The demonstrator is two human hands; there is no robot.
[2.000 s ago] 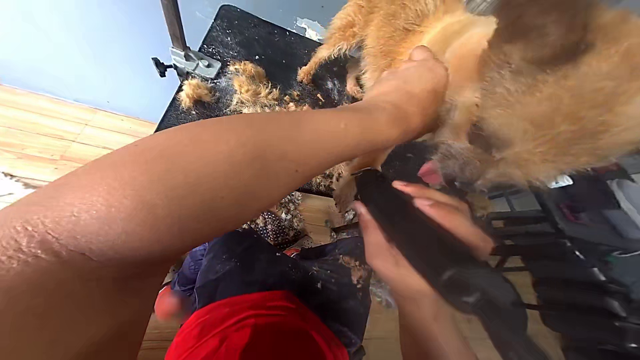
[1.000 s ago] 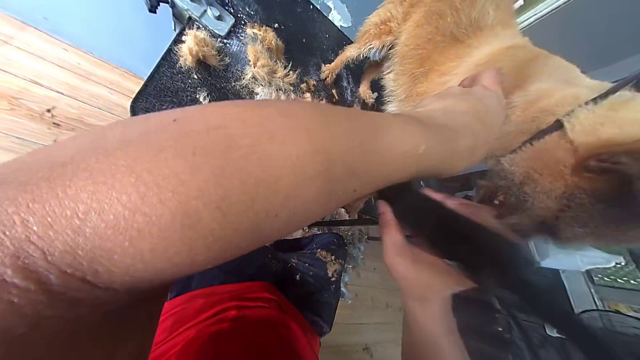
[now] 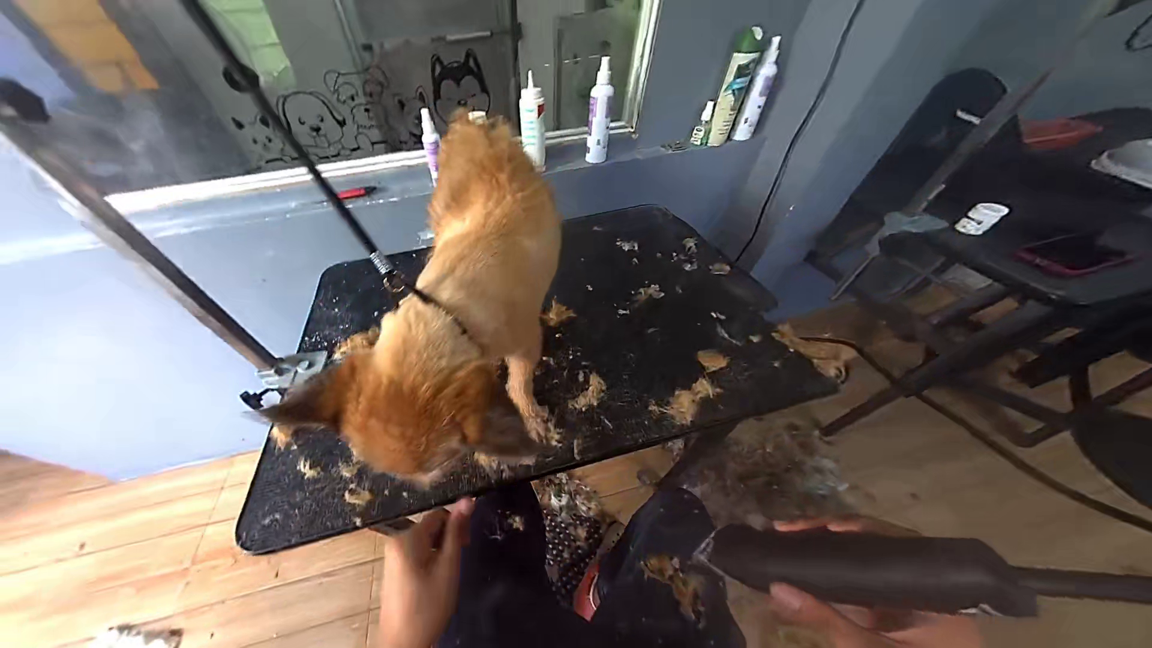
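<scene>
A tan dog (image 3: pixel 490 261) stands on a black grooming table (image 3: pixel 630 360), its head low over the near edge and its rump towards the window. A black loop lead (image 3: pixel 333 198) runs from its neck up to the left. My right hand (image 3: pixel 864 585) is shut around black corded hair clippers (image 3: pixel 864 562), right of my knees and off the table. By the table's near edge, below the dog's head, is my left hand (image 3: pixel 423 567), its fingers curled at the edge; whether it grips the edge is not plain. Cut fur tufts (image 3: pixel 688 400) lie on the tabletop.
A metal grooming arm (image 3: pixel 153 247) is clamped at the table's left. Spray bottles (image 3: pixel 598 112) line the window ledge. The clipper cord (image 3: pixel 990 441) crosses in front of a black stool (image 3: pixel 1062 261) at right, with a phone (image 3: pixel 1075 255) on it. Fur (image 3: pixel 774 468) covers part of the floor.
My left hand has left the dog's neck area and moved down to the table edge. The clippers, earlier near the dog's head, are now away from it. The view has shifted widely.
</scene>
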